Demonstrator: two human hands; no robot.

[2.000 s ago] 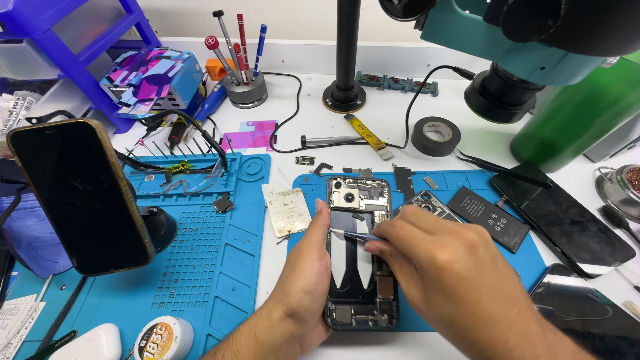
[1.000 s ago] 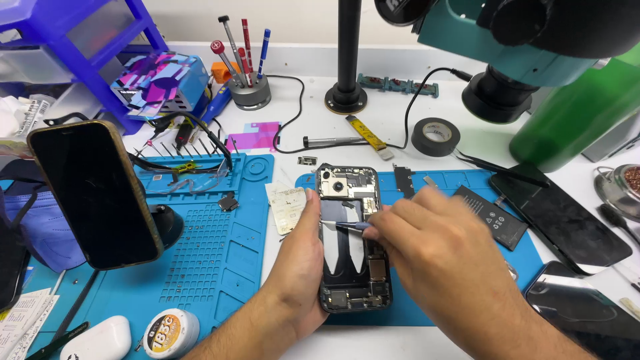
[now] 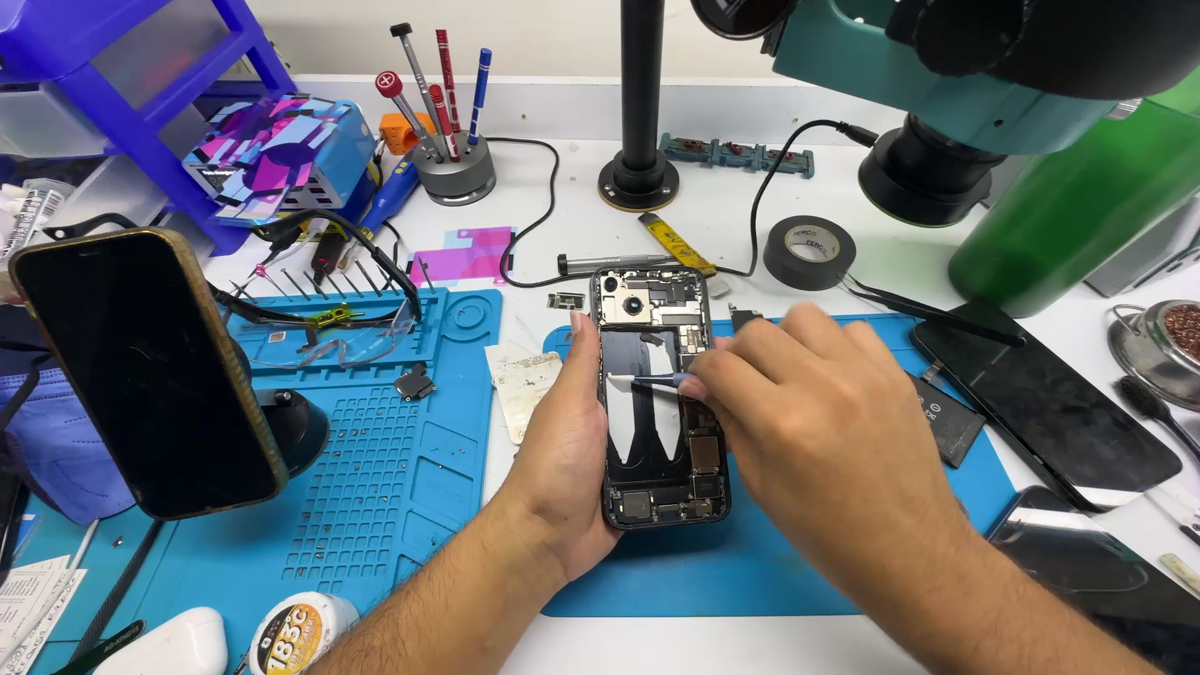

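An opened smartphone body (image 3: 644,441) stands tilted in the middle, its camera module (image 3: 634,305) and boards exposed and no battery in its bay. White strips lie along the bay. My left hand (image 3: 562,459) grips the phone by its left edge, thumb along the frame. My right hand (image 3: 806,403) pinches a slim grey-blue tool (image 3: 661,380), whose pale tip rests over the left white strip; its type cannot be told. A removed battery (image 3: 949,422) lies behind my right hand, on the blue silicone mat (image 3: 797,572).
A phone on a stand (image 3: 145,375) rises at the left. Microscope (image 3: 937,103) and its black post (image 3: 642,103) stand behind. Black tape (image 3: 809,251), tweezers (image 3: 937,309), a dark phone (image 3: 1041,394), a solder paste tub (image 3: 302,633) and a screwdriver holder (image 3: 457,172) surround the hands.
The tool's tip has moved slightly down the bay from where it was. My left hand still holds the phone. The view has shifted slightly.
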